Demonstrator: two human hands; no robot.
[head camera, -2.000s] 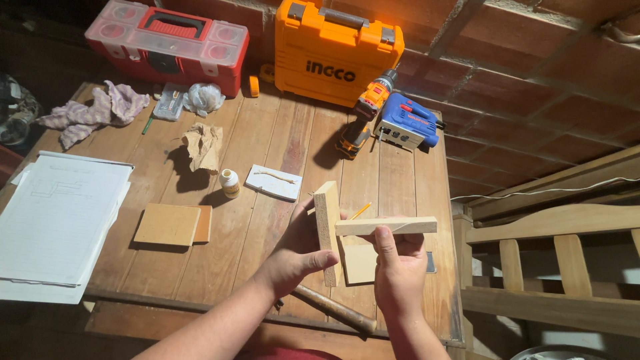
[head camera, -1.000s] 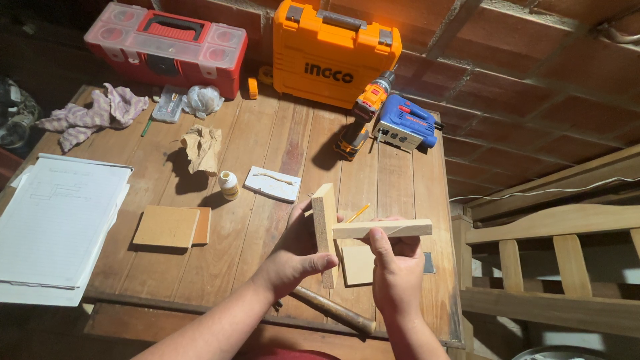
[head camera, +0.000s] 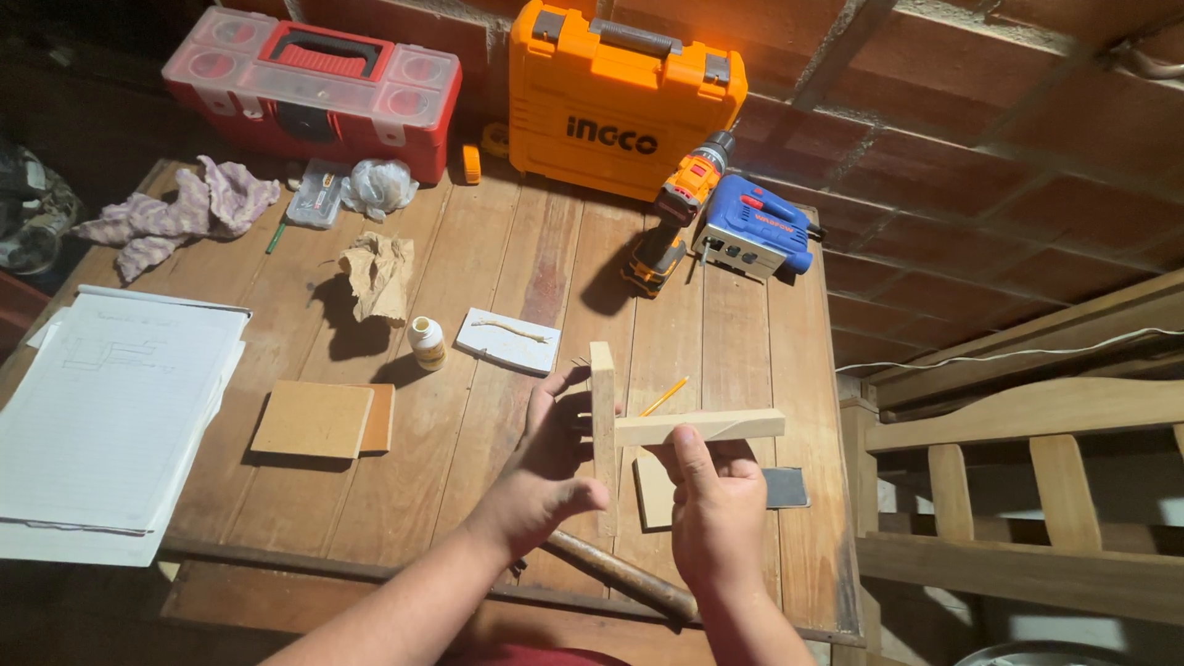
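Two pale wooden pieces meet in a T: an upright board and a horizontal wooden bar against its right face. My right hand grips the bar, thumb on its near face. My left hand is spread at the upright board's left side, its thumb and fingertips close to the board; exact contact is unclear. Thin nails jut from that side. Below lies a hammer, its wooden handle partly visible and its head mostly hidden by my left arm. A pencil lies behind the bar.
Glue bottle, white block with a stick, small boards, crumpled paper and notepad lie leftward. Behind are a red toolbox, an orange case, a cordless drill and a blue jigsaw.
My left hand has loosened from the upright board and its fingers have spread, with nails now visible on that side. My right hand still holds the bar.
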